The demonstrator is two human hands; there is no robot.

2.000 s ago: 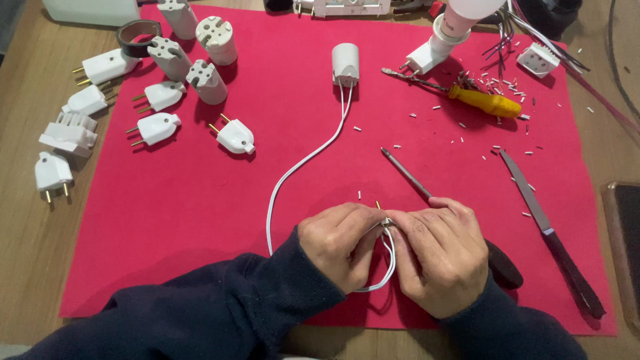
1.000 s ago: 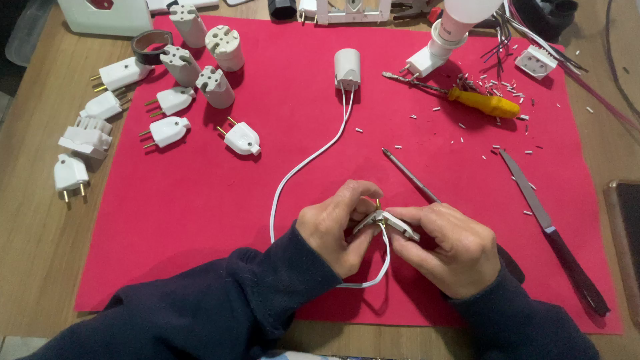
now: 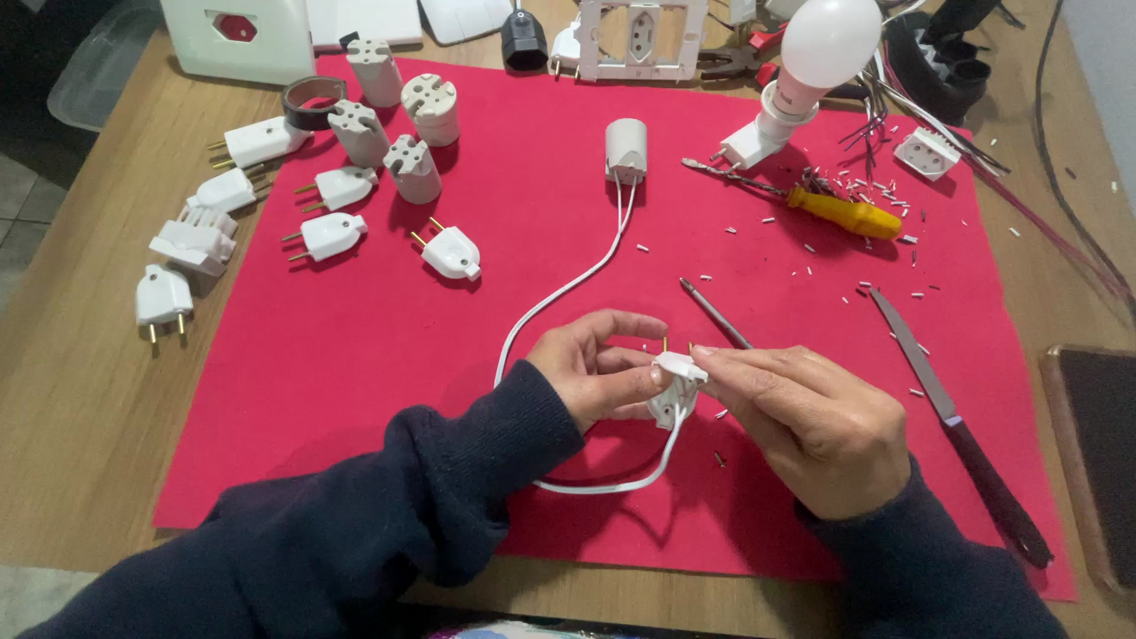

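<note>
Between my hands is a white two-pin plug [image 3: 667,406] with its body in two parts and its brass pins pointing away from me. My left hand [image 3: 596,368] grips it from the left, thumb on its front. The fingertips of my right hand [image 3: 803,413] hold its white cover piece [image 3: 682,366] at the top. A white two-wire cord [image 3: 661,469] leaves the plug, loops left and runs up to a white lamp socket [image 3: 627,149] lying on the red mat. A screwdriver shaft [image 3: 714,312] lies beyond my right hand, which hides its handle. A small screw [image 3: 720,459] lies below the plug.
Several white plugs [image 3: 451,253] and cylindrical sockets [image 3: 413,169] stand or lie at left. At right are a yellow-handled screwdriver [image 3: 843,211], a knife [image 3: 914,355], wire insulation scraps and a phone [image 3: 1096,461]. A bulb [image 3: 830,40] in an adapter stands at the back.
The opened plug parts, spread apart between my hands one second ago, are now closer together, one over the other. My right hand has turned, its back now facing up.
</note>
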